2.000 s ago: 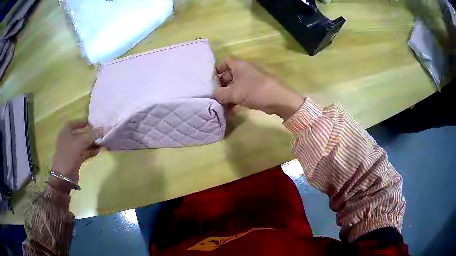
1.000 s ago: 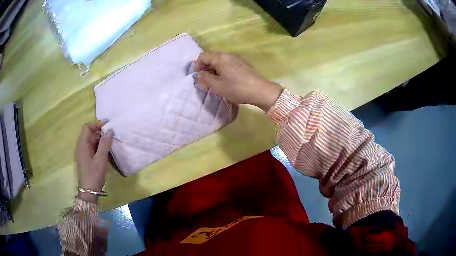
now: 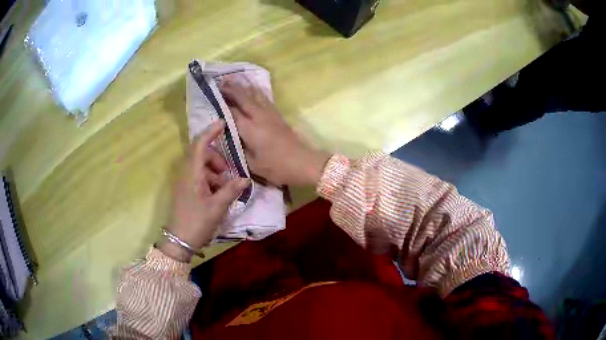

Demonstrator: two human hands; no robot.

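A pale pink-lilac zip pouch [image 3: 256,216] lies at the table's front edge, folded into a narrow upright bundle. Its dark zipper [image 3: 214,99] runs lengthwise along the top, with the metal zipper end at the far end. My left hand [image 3: 206,182] holds the zipper edge near its lower end between thumb and fingers. My right hand [image 3: 266,136] lies on the pouch from the right, its fingers tucked beside the zipper strip and partly hidden by it. I cannot tell if the right hand grips or only presses.
A glossy bluish-white stack of flat poly bags [image 3: 93,46] lies at the upper left. A black tape dispenser [image 3: 342,13] shows in part at the top edge. Unpacked pouches [image 3: 12,246] with dark edges lie at the far left. A dark shape borders the table at right.
The pouch was spread wide and flat with its quilted side showing; now it is folded narrow and turned, zipper up. Both hands have come close together over it. The view has shifted.
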